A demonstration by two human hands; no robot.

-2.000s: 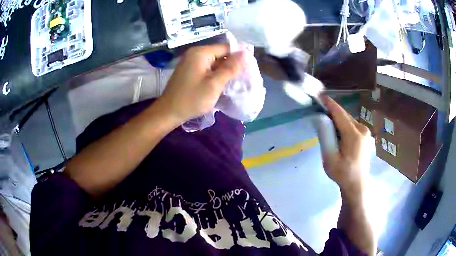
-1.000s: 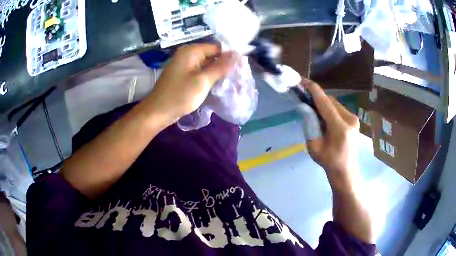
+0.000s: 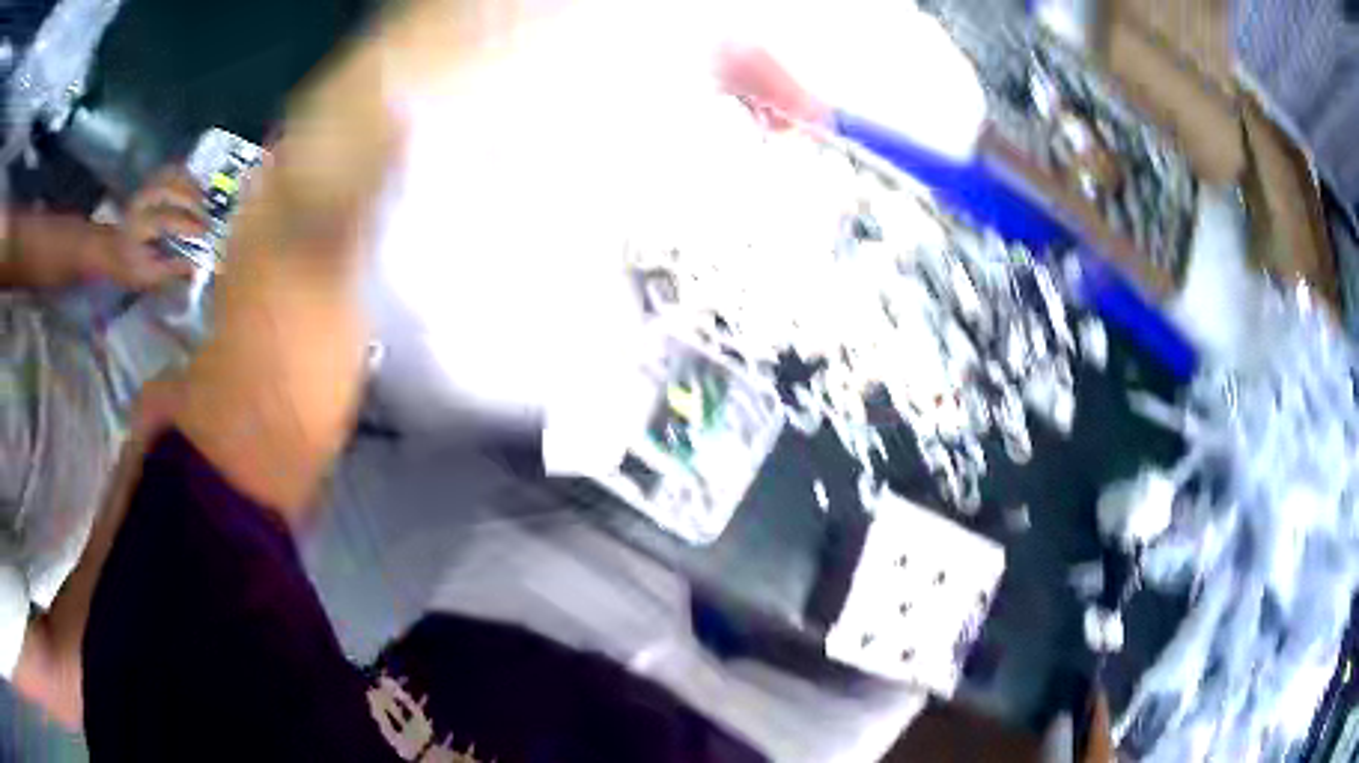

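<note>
A white housing with a green circuit board lies open on the dark bench, blurred. To its right lies a white square piece with rows of small dark dots. My left forearm reaches up the left side; strong glare and blur hide the hand, so its grip is unclear. The mallet is at lower right, white head upward. Only a sliver of my right hand shows at the bottom edge, along the mallet's handle.
A large heap of small white pieces lies beyond the housing, with a blue edge behind it. Bagged leads fill the right side. At left, another person's hand holds a housing. A reddish patch shows within the glare.
The view has swung up over the bench. The mallet is now at lower right. My left arm has reached upward, and the clear bag it held is no longer visible.
</note>
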